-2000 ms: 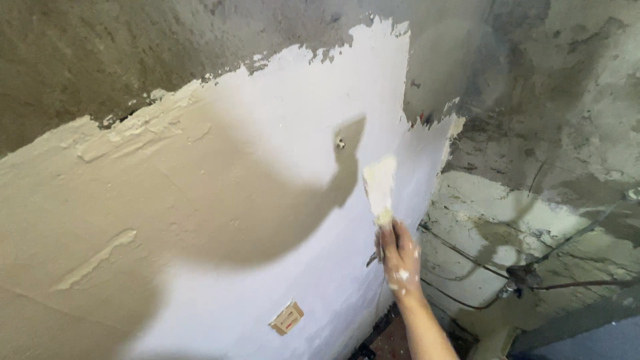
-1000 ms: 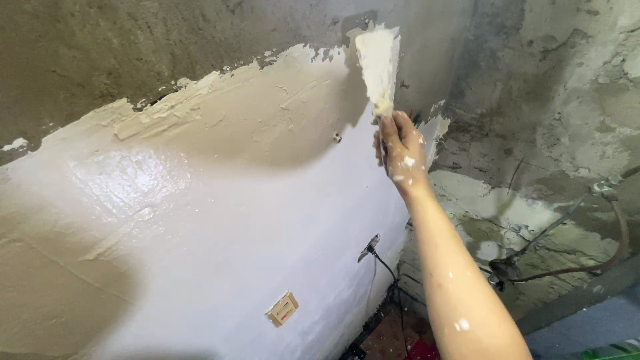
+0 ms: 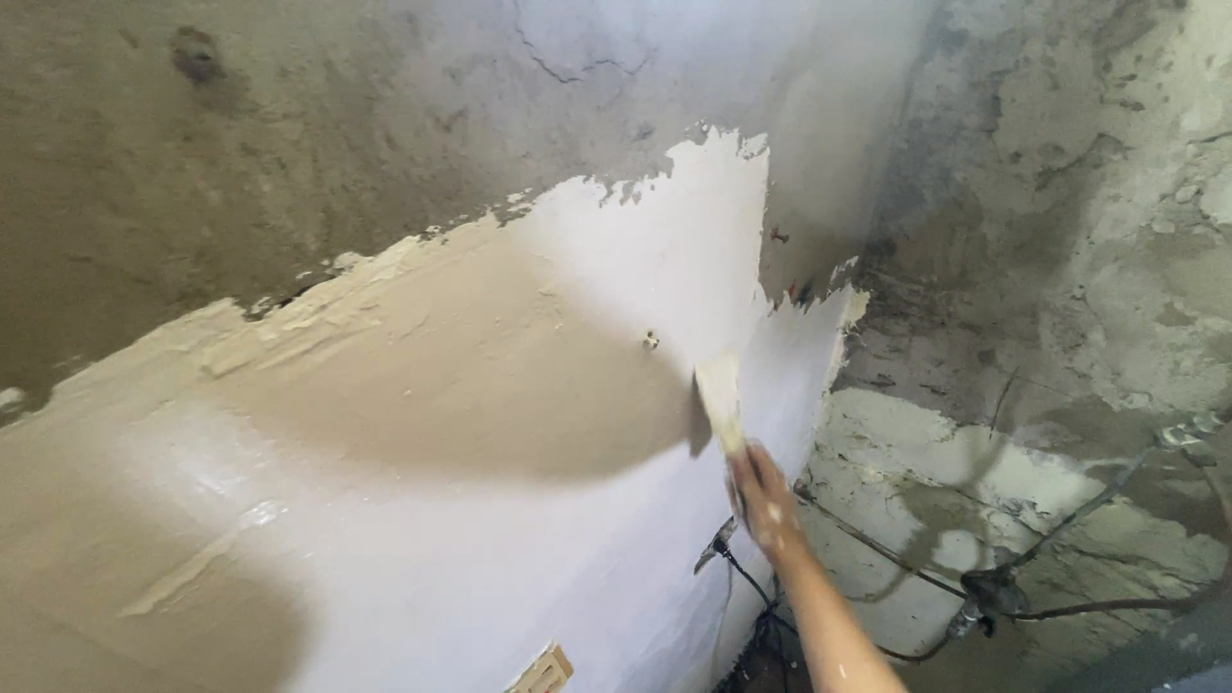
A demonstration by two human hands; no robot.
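Observation:
A single hand shows, taken as my right hand (image 3: 768,500), reaching up from the bottom edge and closed around the handle of a putty knife (image 3: 722,395). White putty coats the knife's wide blade, which lies at the white putty layer (image 3: 462,404) on the wall near the inside corner. Above the layer's ragged top edge is bare grey plaster (image 3: 385,106). A small hole (image 3: 652,340) in the coated wall lies up and left of the blade. White spots mark the hand and forearm. My left hand is out of view.
A wall box or socket (image 3: 544,671) is at the bottom edge. Left of my wrist, a black plug (image 3: 718,546) with a cord is at the wall. Dark cables with a junction (image 3: 993,592) run across the rough right wall (image 3: 1039,241).
One second ago my right hand held the putty knife up at the top edge of the putty; now both are lower, near the corner. The grip on the knife is unchanged.

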